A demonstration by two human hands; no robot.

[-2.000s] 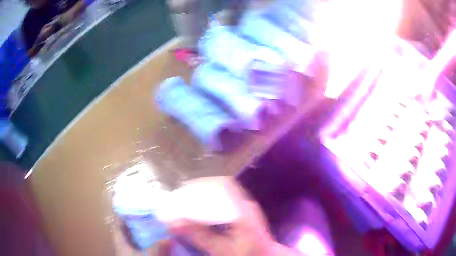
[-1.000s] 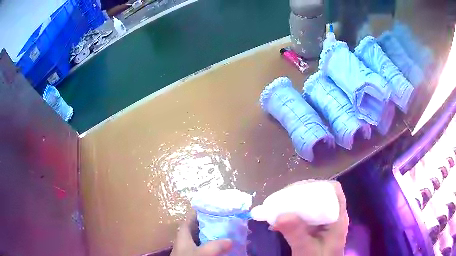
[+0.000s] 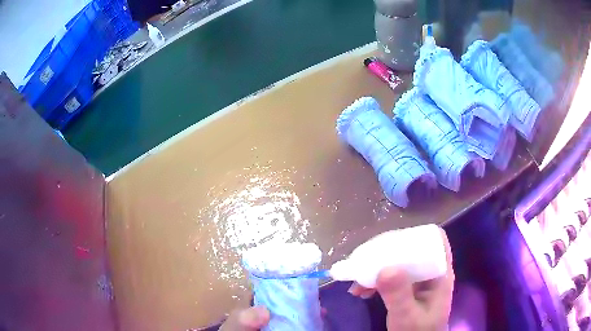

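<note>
My left hand (image 3: 246,318), cut off by the bottom edge, holds an upright light-blue hollow piece (image 3: 288,307) with a pale ruffled rim at its top. My right hand (image 3: 421,294) is closed around a white squeeze bottle (image 3: 405,257), tilted with its nozzle to the left. The blue nozzle tip meets the right side of the piece just under the rim. Several more light-blue pieces (image 3: 387,152) lie on the bench at the back right, ruffled rims away from me.
Brown bench (image 3: 162,226) with glare spots; dark panel (image 3: 52,213) at left. Green belt (image 3: 227,64) behind, blue crates (image 3: 78,77) far left. Pink-black tube (image 3: 383,72), grey container (image 3: 396,35) and spare bottle (image 3: 428,37) at the back. Purple-lit tray (image 3: 551,239) of small parts at right.
Since one second ago, the held piece has turned slightly and my left fingers show less across its front. The bottle has shifted slightly. The blue piece on the belt is no longer seen.
</note>
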